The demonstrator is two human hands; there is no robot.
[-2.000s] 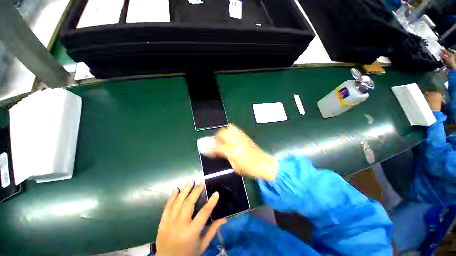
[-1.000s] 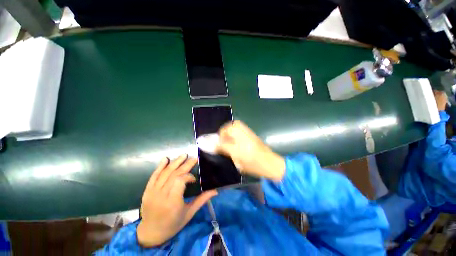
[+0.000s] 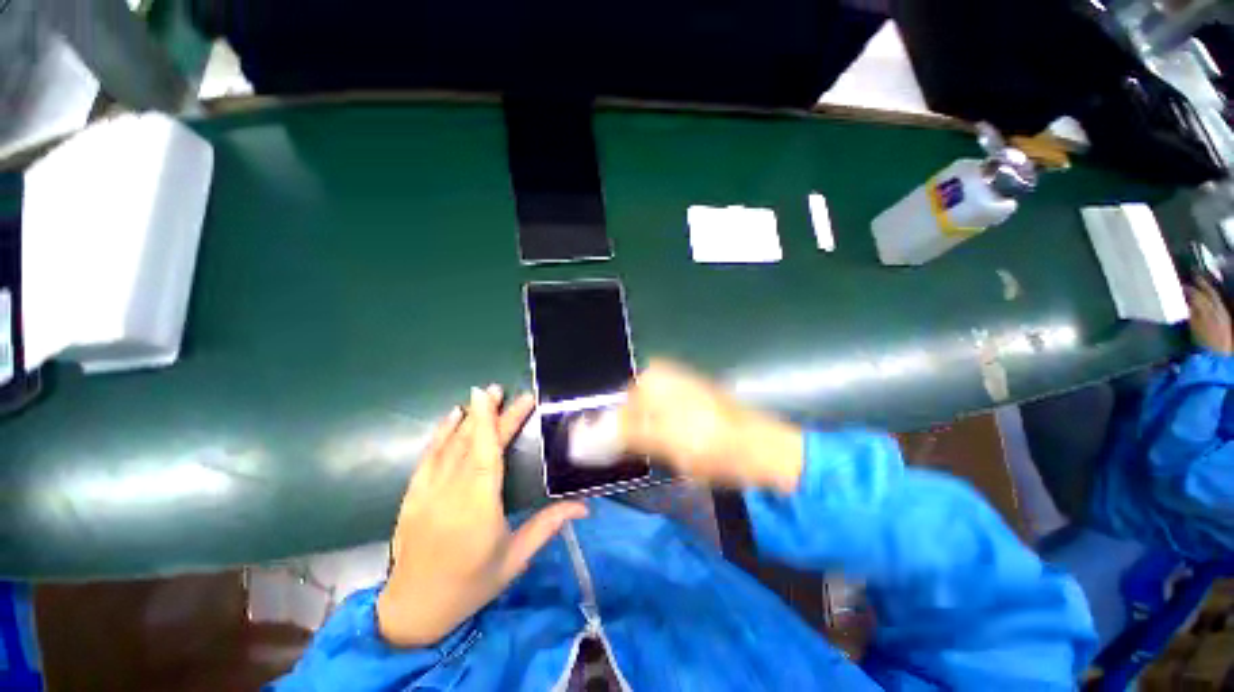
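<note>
A black smartphone or display unit (image 3: 579, 338) with a thin light edge lies on the green mat in front of me. My right hand (image 3: 690, 430), blurred, pinches a small white wipe (image 3: 596, 438) on the lower part of its glass. My left hand (image 3: 458, 521) rests flat with fingers apart along the phone's left edge, its thumb near the bottom edge. A white line of glare crosses the screen above the wipe. A second black unit (image 3: 560, 203) lies just beyond the first.
A tall white stack (image 3: 122, 243) stands at left. A white card (image 3: 734, 234), a small white strip (image 3: 821, 223) and a pump bottle (image 3: 945, 212) lie at right, then a white block (image 3: 1134, 264) near another person's hand. Black trays (image 3: 541, 47) line the far edge.
My right hand and the wipe have moved down the screen, toward me. My left hand stays beside the phone. The view has shifted slightly.
</note>
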